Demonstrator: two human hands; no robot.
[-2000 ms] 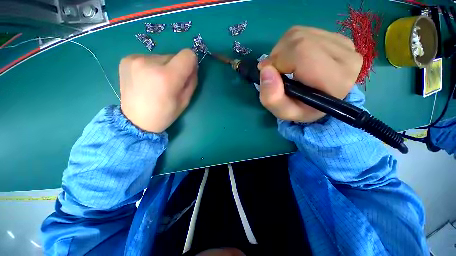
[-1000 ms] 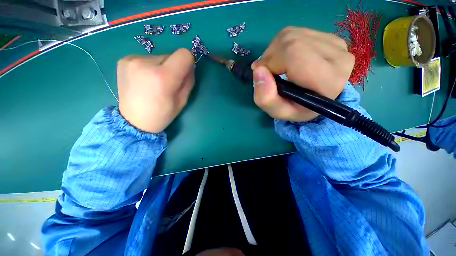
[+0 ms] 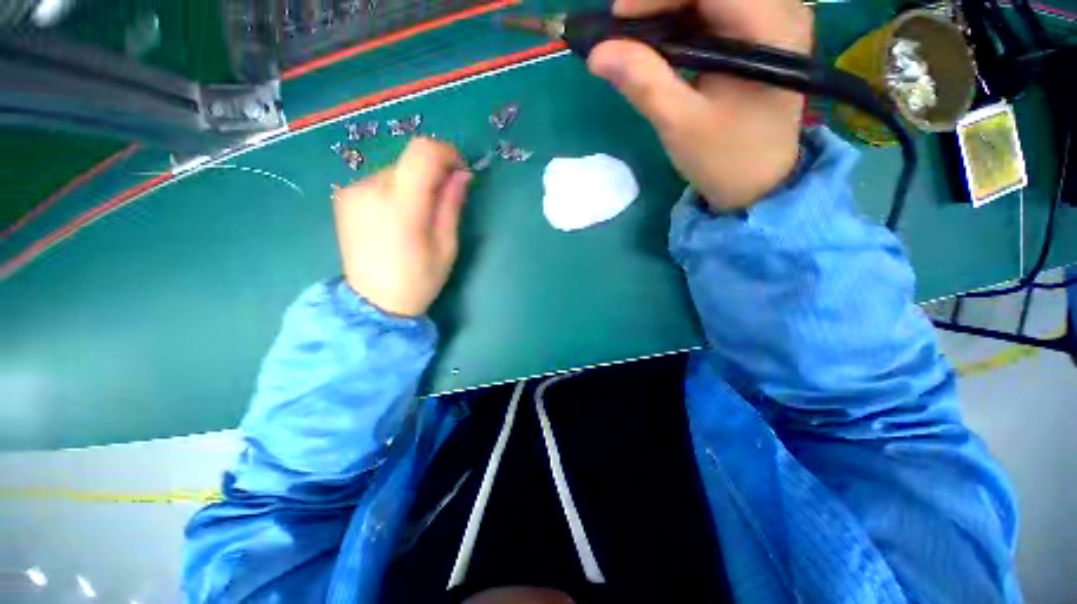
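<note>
My right hand (image 3: pixel 738 130) grips the black soldering iron (image 3: pixel 720 53), raised at the top of the view, its coppery tip pointing left above the red-edged strip. My left hand (image 3: pixel 402 224) is closed low over the mat, fingertips pinched beside a blurred small piece. A thin solder wire (image 3: pixel 254 174) curves towards this hand; what the fingertips grip is mostly hidden. Several small speckled circuit boards lie beyond it, including one at the left (image 3: pixel 350 156) and one at the right (image 3: pixel 506 116). A white pad (image 3: pixel 588 192) lies between my hands.
A yellow pot (image 3: pixel 868 77) with whitish lumps stands at the right, beside a square yellow-centred box (image 3: pixel 992 153). Black cords hang at the far right. A metal bracket (image 3: pixel 242 109) is at upper left. A dark panel of parts (image 3: pixel 343 24) lies beyond the red-edged strip.
My right hand has lifted the iron up and away from the boards, uncovering the white pad and hiding the red wires. My left hand stays near the boards. The view has shifted.
</note>
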